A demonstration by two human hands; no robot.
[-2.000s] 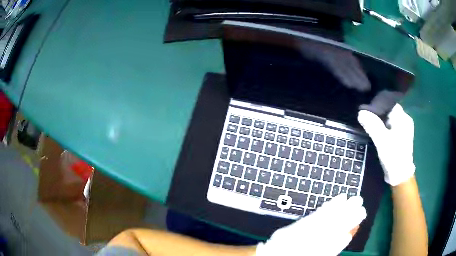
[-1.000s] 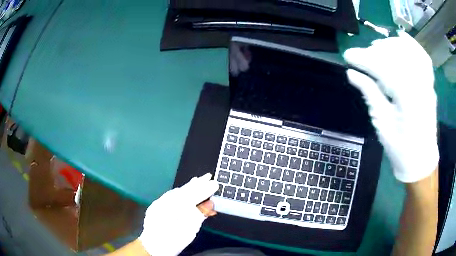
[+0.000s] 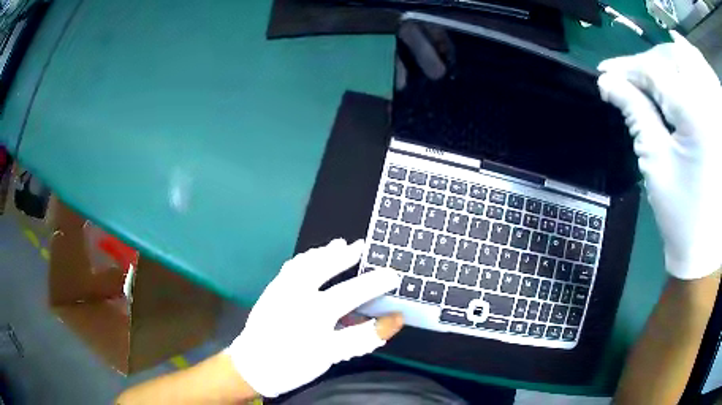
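An open mini laptop [image 3: 483,253] with black keys and a silver frame lies on a black foam pad [image 3: 332,182]. Its dark glossy screen [image 3: 507,103] stands open and shows a faint hand reflection. My left hand [image 3: 317,316], in a white glove with a bare fingertip, grips the front left corner of the keyboard deck, fingers on top. My right hand [image 3: 673,142], also white-gloved, is at the screen's upper right corner with thumb and fingers close together; the corner is hidden behind them.
Another foam pad [image 3: 317,20] with a dark device on it lies behind the screen. A thin white and black pen [image 3: 625,21] lies at the back right. An open brown carton [image 3: 95,293] stands below the bench's left edge. A dark device edge shows at far right.
My left hand came from the front right of the deck to its front left corner and now reaches further over it. My right hand rose to the screen's upper corner. The laptop appears further right.
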